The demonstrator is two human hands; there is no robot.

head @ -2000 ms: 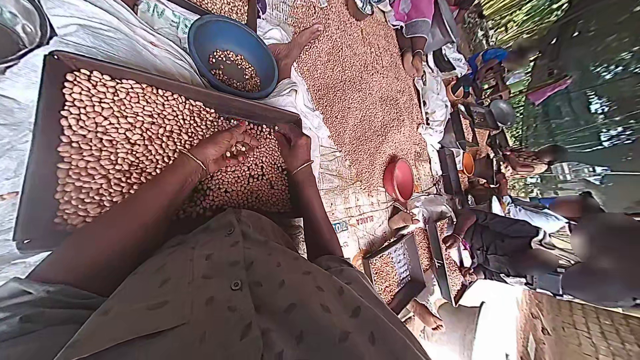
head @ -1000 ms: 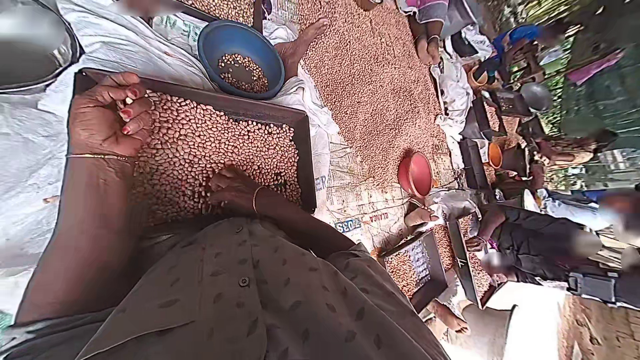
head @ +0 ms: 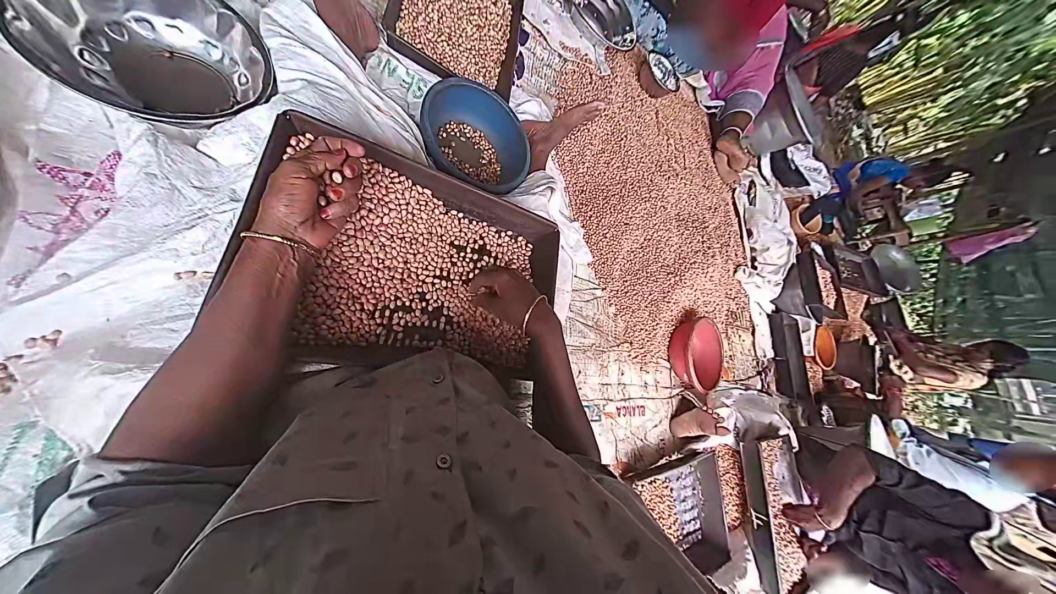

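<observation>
A dark rectangular tray [head: 437,186] holds a layer of peanut kernels [head: 388,239], with dark gaps of the tray's floor showing near its middle and right. My left hand [head: 309,194] is curled, palm up, around a few peanut kernels above the tray's far left corner. Its fingertips are folded over them. Over the right part of the tray, my right hand [head: 503,301] is bent down with its fingertips at the kernels. Whether it grips any is hidden by the hand itself. Just beyond the tray's far edge is a blue bowl [head: 474,136] with some kernels at its bottom.
A shiny metal basin [head: 157,62] lies on white sacking at upper left. Another kernel tray [head: 454,37] stands beyond the blue bowl. Kernels cover a wide sheet [head: 652,214] to the right, with a red bowl [head: 695,355] at its edge. Several people sit near other trays.
Since two seconds ago, my left hand has moved from beside my right hand to the tray's far left corner. My right hand has come nearer my body from the tray's far right side.
</observation>
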